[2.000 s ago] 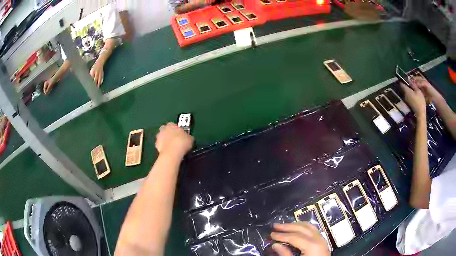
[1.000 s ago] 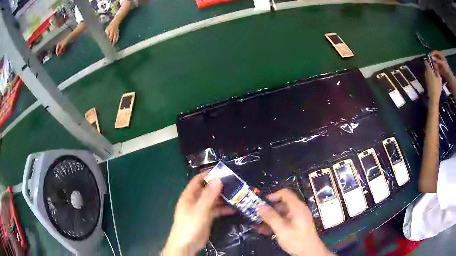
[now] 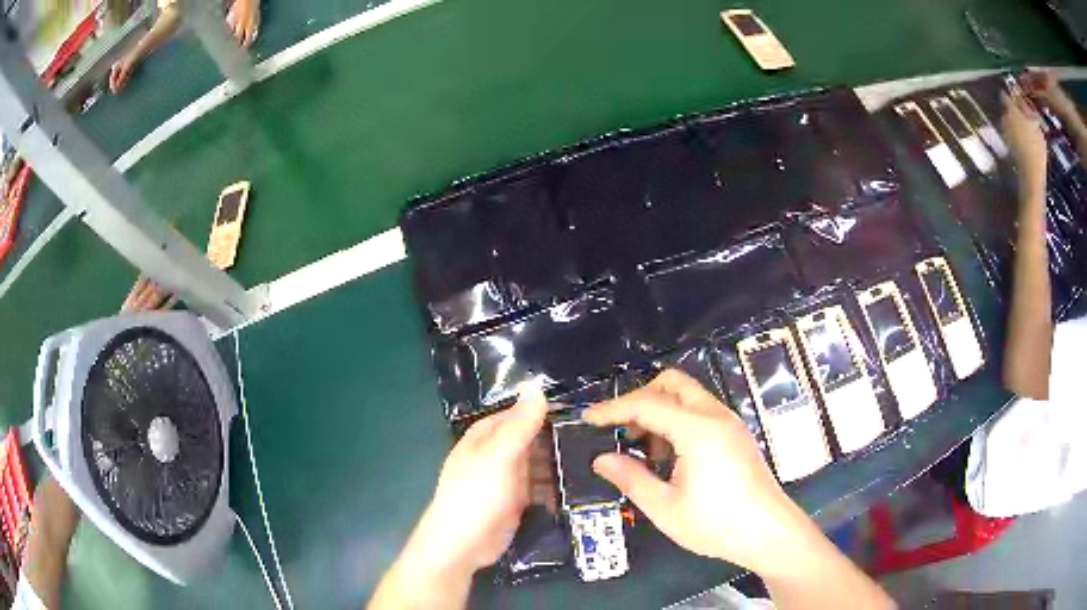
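Note:
A board assembly (image 3: 597,539) with a dark screen at its upper part and exposed circuitry at its lower end is held between my hands over the near edge of the black pocket mat (image 3: 668,179). My left hand (image 3: 491,483) grips its left side. My right hand (image 3: 691,459) has fingers at the screen's top and right edge. Several front housings (image 3: 787,417) with gold edges and pale lower halves lie in a row on the mat, right of my hands.
A grey fan (image 3: 161,441) stands at the left beside a metal post (image 3: 131,232). Gold phones (image 3: 757,39) lie on the green conveyor belt (image 3: 477,107). A person's arm (image 3: 1028,274) works at the right over another mat with housings. Another arm shows at lower left.
My left hand has brought the board assembly from the belt to the mat. It has since turned from tilted to nearly upright in view, and my right hand has moved to its screen end.

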